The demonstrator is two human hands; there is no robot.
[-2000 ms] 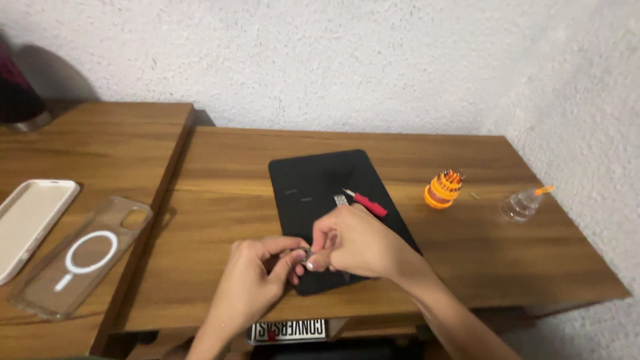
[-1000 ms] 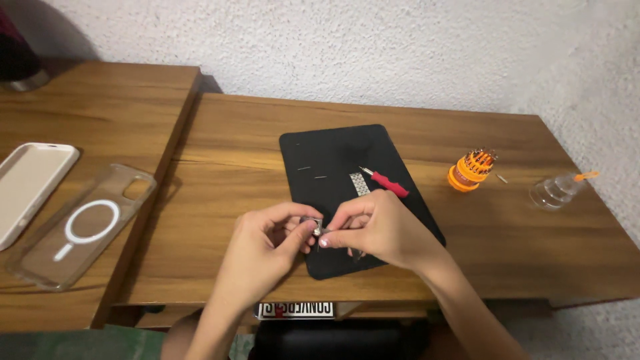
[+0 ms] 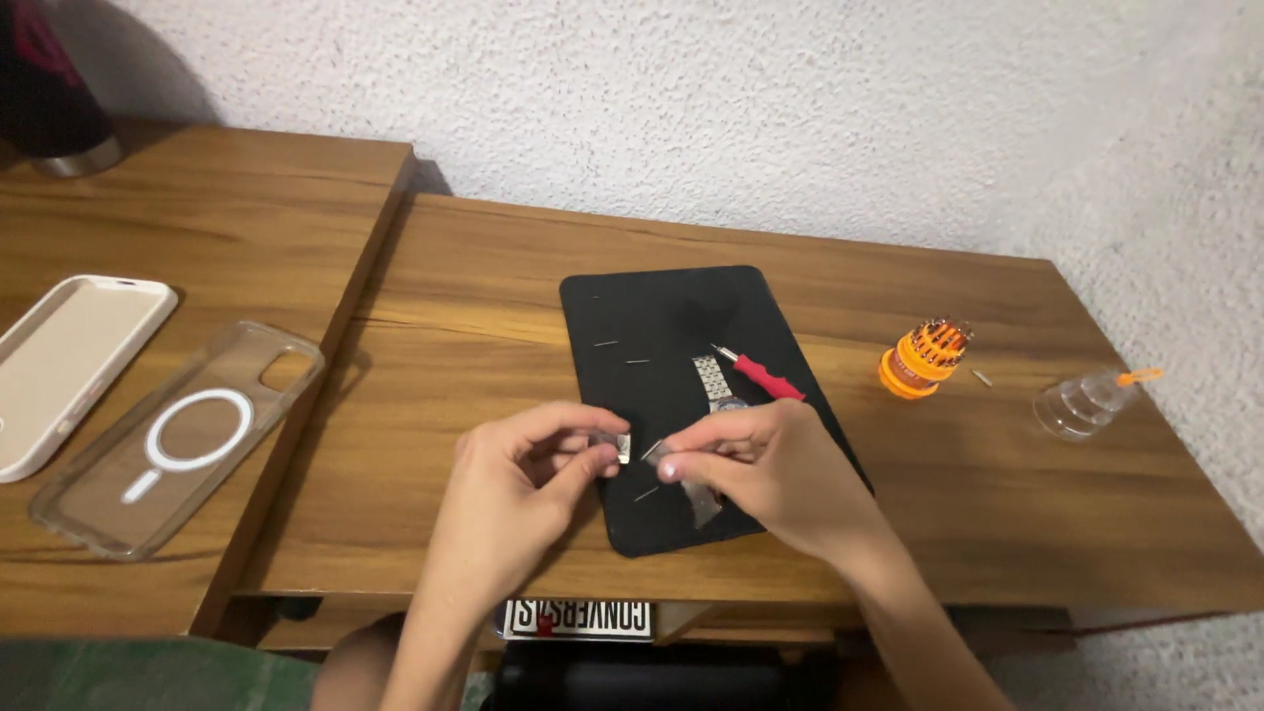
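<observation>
Above a black mat (image 3: 681, 316), my left hand (image 3: 528, 469) pinches a small metal watch-band piece (image 3: 624, 447) between thumb and forefinger. Just to its right, a thin metal pin (image 3: 652, 449) is between the fingertips of my right hand (image 3: 780, 474). Beyond my right hand lies a wristwatch with a metal link band (image 3: 709, 380), its dial partly hidden. A red-handled precision screwdriver (image 3: 768, 377) lies beside it. Several thin pins, one of them a pin (image 3: 646, 494) below my fingertips, rest on the mat. A small clear plastic piece (image 3: 703, 506) lies partly under my right hand.
An orange bit holder (image 3: 923, 357) full of bits stands right of the mat, near a small loose bit (image 3: 983, 378) and a clear conical container (image 3: 1081, 405). On the left desk are a white phone case (image 3: 84, 365), a clear phone case (image 3: 188, 444) and a dark bottle (image 3: 49, 99).
My hands, together around the small metal piece a second ago, are now apart, with a pin showing at my right fingertips. The view has shifted.
</observation>
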